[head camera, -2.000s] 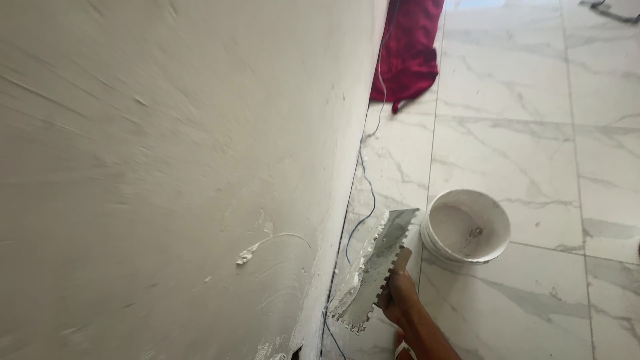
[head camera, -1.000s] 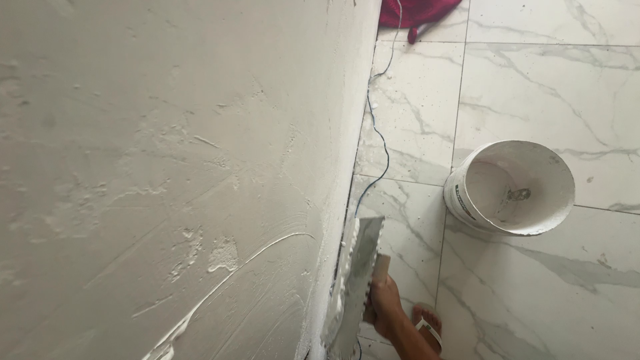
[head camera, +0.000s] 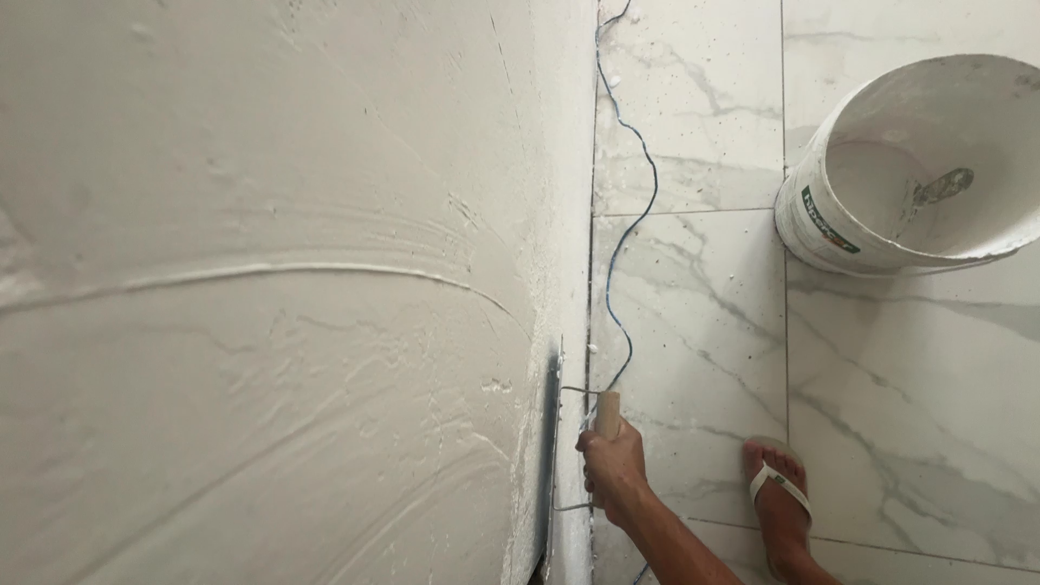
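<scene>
My right hand (head camera: 615, 471) is closed around the wooden handle of a plastering trowel (head camera: 553, 463) at the lower middle. The trowel's metal blade stands edge-on to the view, against the lower part of the plastered wall (head camera: 284, 390), close to where it meets the floor. Wet-looking compound with curved ridges and smears covers the wall. My left hand is out of view.
A white plastic bucket (head camera: 845, 236) of pale compound stands on the marble-look tile floor (head camera: 699, 292), with a smeared tool (head camera: 942, 187) inside. A thin blue wire (head camera: 655, 175) runs along the wall's foot. A foot in a flip-flop (head camera: 780, 487) is at lower right.
The trowel was tilted with its notched edge and face showing; now its blade is turned flat to the wall. The view has moved, and the dark red cloth is out of it.
</scene>
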